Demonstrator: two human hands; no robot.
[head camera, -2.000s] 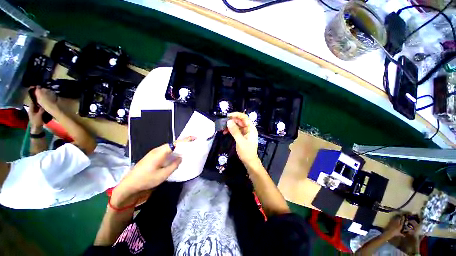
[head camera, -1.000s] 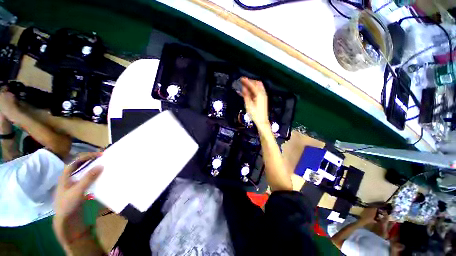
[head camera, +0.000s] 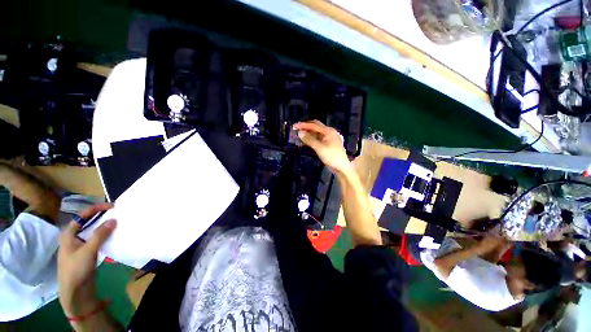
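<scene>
My left hand (head camera: 84, 259) grips the lower left corner of a white sheet (head camera: 172, 204), which is held tilted over the bench. My right hand (head camera: 321, 142) is over the black housings, thumb and fingers pinched at a small greyish piece too small to make out. Black housings lie in two rows: a large one (head camera: 178, 71) at the left, one (head camera: 251, 87) beside it, others under and beyond my right hand, and two nearer me (head camera: 264, 175). Most show a white disc (head camera: 251, 117) near one end. Black pad pieces (head camera: 129, 165) lie on a white panel (head camera: 116, 104).
A blue-and-white screw feeder (head camera: 405, 181) stands on the brown bench to the right with black pads around it. A raised white shelf (head camera: 389, 39) runs across the top right with a clear tub and cables. Other workers sit at the left and right.
The camera view has shifted, so the housings appear further left. My left hand has drawn the white sheet leftward, off the housings. My right hand has reached across the housings and is now lower over them.
</scene>
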